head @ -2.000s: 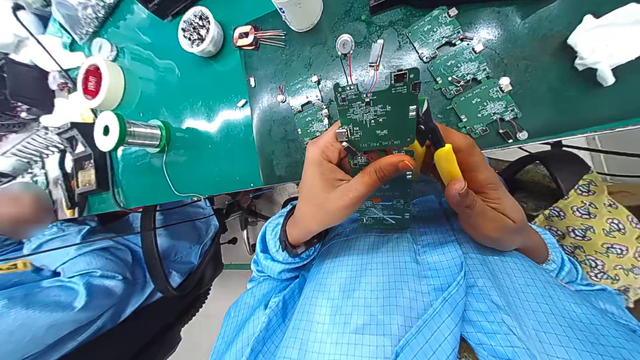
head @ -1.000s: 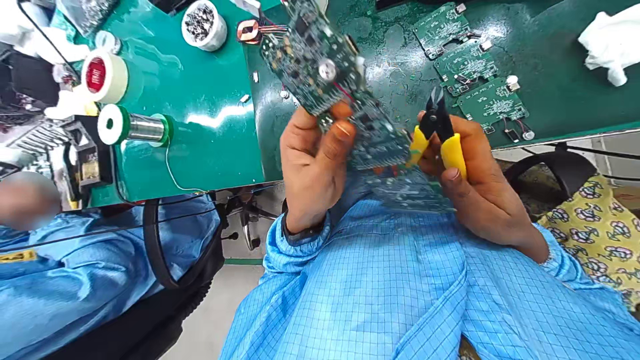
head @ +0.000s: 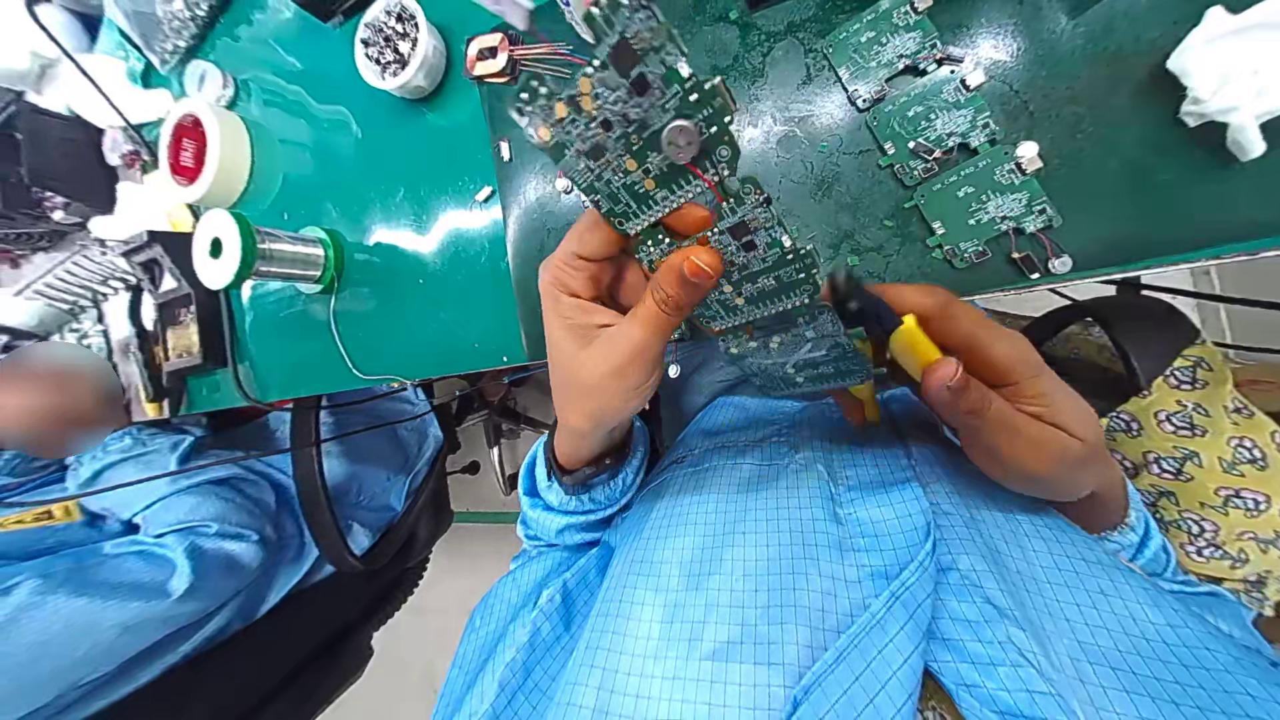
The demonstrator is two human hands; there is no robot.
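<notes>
My left hand point(head: 625, 320) grips a green circuit board panel point(head: 765, 265) between thumb and fingers. The panel is tilted, with its component side showing; a small round metal part point(head: 681, 141) with a red wire lies against it. My right hand point(head: 1000, 385) holds yellow-handled cutting pliers point(head: 912, 345), whose dark, blurred jaws are beside the panel's right edge. Whether the jaws touch the board I cannot tell. Several separate green circuit boards point(head: 985, 205) lie in a row on the bench at the upper right, some with small wired parts.
On the green bench mat point(head: 440, 330) stand a solder wire spool point(head: 290, 257), a tape roll point(head: 205, 152), a white tub of small metal parts point(head: 400, 48) and a copper coil with wires point(head: 492, 57). White cloth point(head: 1228, 75) lies far right. A person point(head: 200, 540) in blue sits at left.
The panel, upright in my left hand two seconds ago, has been turned and tilted and now shows its component side. The pliers stay in my right hand, their jaws now pointing more to the left.
</notes>
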